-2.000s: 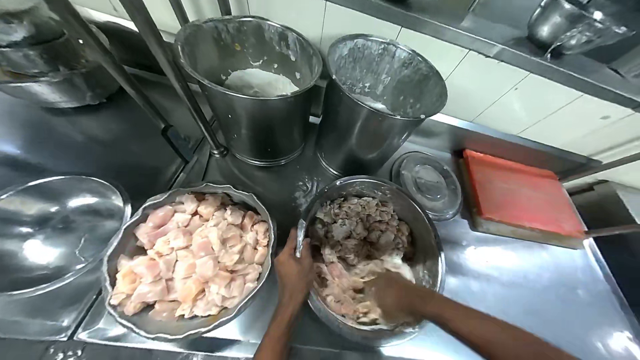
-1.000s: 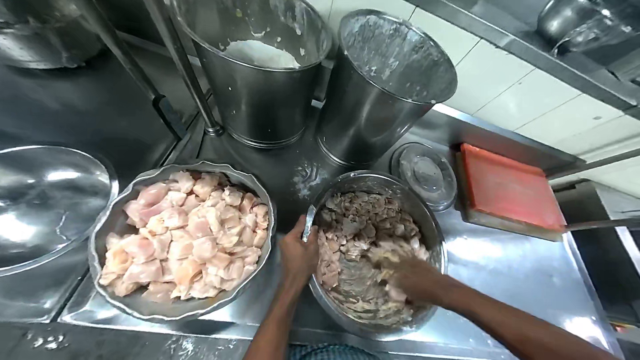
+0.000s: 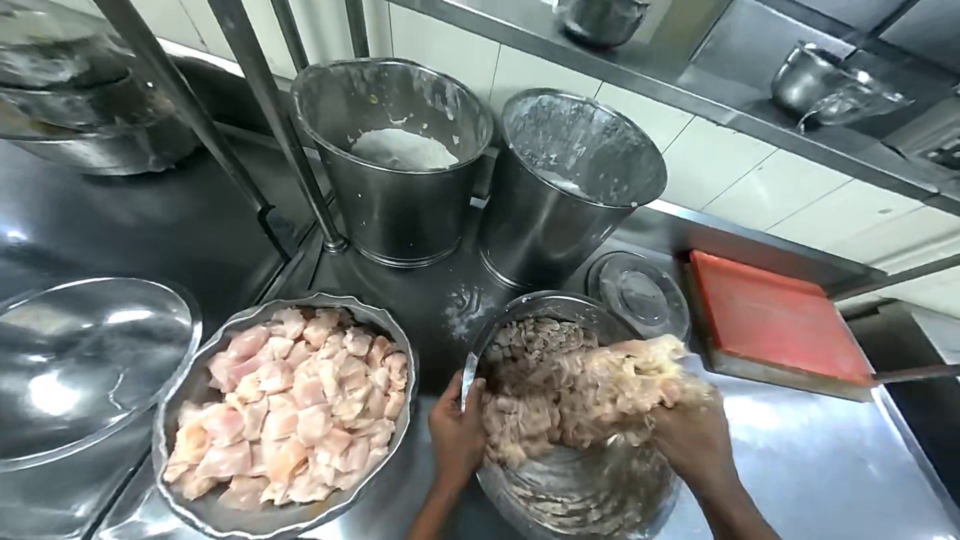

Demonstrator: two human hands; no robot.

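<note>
A round metal bowl (image 3: 491,480) holds coated, greyish-brown meat pieces (image 3: 525,390). My left hand (image 3: 459,431) grips the bowl's left rim, its thumb by a shiny metal part there. Over the bowl's right side, my right hand (image 3: 686,431) lifts a clump of wet, pale coated meat (image 3: 622,375); its fingers are partly hidden by the meat and blurred. To the left, a wavy-rimmed metal bowl (image 3: 166,427) is heaped with raw pink chicken pieces (image 3: 300,405).
Two tall metal containers (image 3: 397,202) (image 3: 559,232) with white powder inside stand behind the bowls. A clear round lid (image 3: 641,292) and a red cutting board (image 3: 784,315) lie at right. An empty-looking clear bowl (image 3: 90,367) sits at far left. A metal shelf (image 3: 675,127) runs above.
My right hand was down in the meat and now holds a clump raised above the bowl. Bare, smeared bowl bottom now shows at the near side. My left hand stays on the rim.
</note>
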